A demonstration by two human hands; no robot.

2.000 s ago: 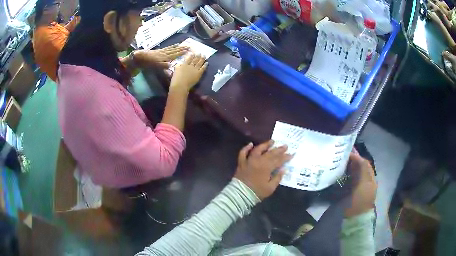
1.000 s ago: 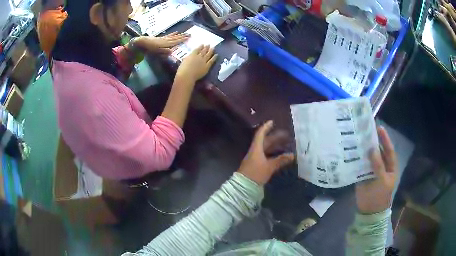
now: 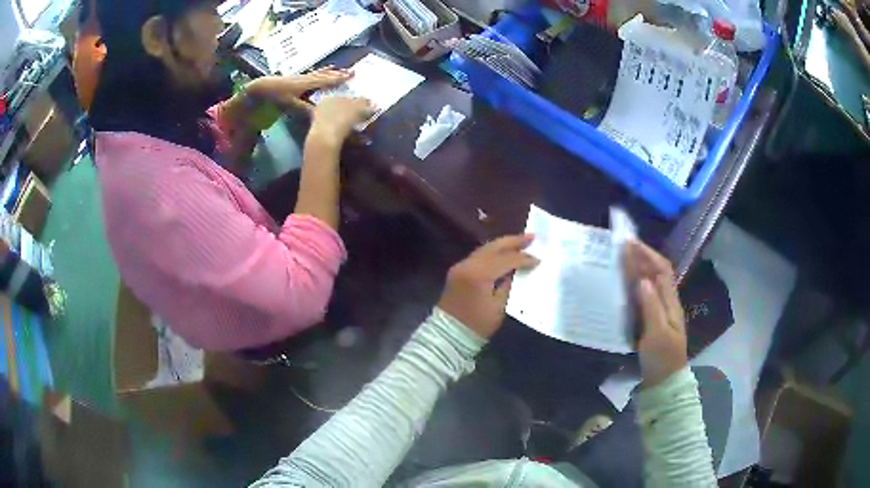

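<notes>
A white printed instruction sheet (image 3: pixel 574 282) is held over the near edge of the dark table, between both of my hands. My left hand (image 3: pixel 483 282) grips its left edge, thumb and fingers at the upper left. My right hand (image 3: pixel 656 303) is at its right edge, where a narrow strip of paper stands up, bent and slightly blurred. Part of the right edge is hidden behind my fingers. Pale green-white sleeve covers are on both forearms.
The blue tray (image 3: pixel 572 124) at the far edge holds printed sheets (image 3: pixel 658 95), a red-capped bottle (image 3: pixel 720 59) and folded leaflets (image 3: pixel 496 59). A crumpled white lump (image 3: pixel 439 131) lies mid-table. A co-worker in pink (image 3: pixel 215 238) sits left, hands on paper (image 3: pixel 380 84).
The sheet has moved left and down from my raised right hand. My left hand, open a second ago, now holds its left edge. The right edge is now bent up.
</notes>
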